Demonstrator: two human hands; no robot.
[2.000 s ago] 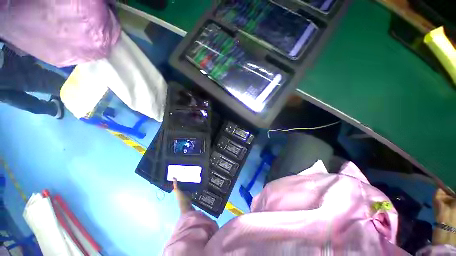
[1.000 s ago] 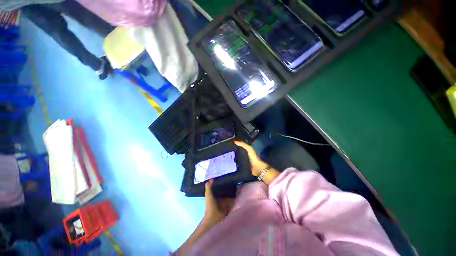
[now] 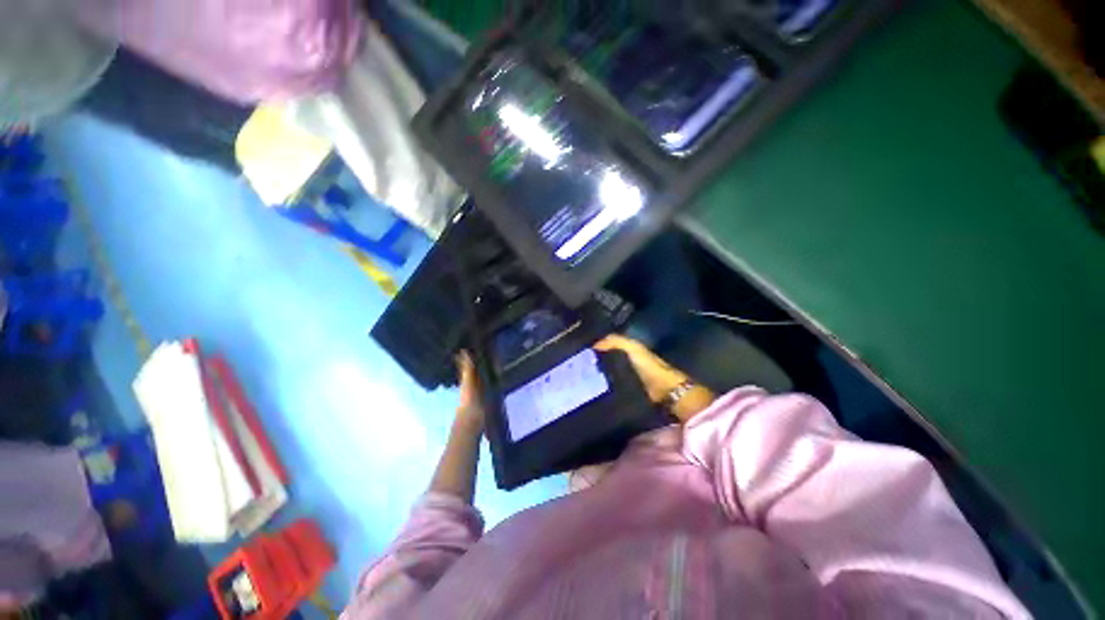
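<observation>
A black foam tray (image 3: 570,451) lies below the bench edge in front of me. A smartphone with a lit pale screen (image 3: 556,394) sits in its near pocket. A darker phone (image 3: 534,336) sits in the pocket beyond it. My left hand (image 3: 469,390) is on the tray's left edge. My right hand (image 3: 642,366) is on its right edge, with a band at the wrist. Both hands hold the tray; the fingers are partly hidden under it. More black trays (image 3: 423,313) lie behind and to the left.
A foam tray with large glossy phones (image 3: 690,199) overhangs the green bench (image 3: 824,230). A thin pale cable (image 3: 742,320) hangs at the bench edge. A person in pink (image 3: 242,42) is at the upper left. A red bin (image 3: 273,567) and white sheets (image 3: 185,442) stand at the lower left.
My right hand has come from the far right onto the tray's right edge. My left hand has moved from the near phone to the tray's left side. The tray has turned.
</observation>
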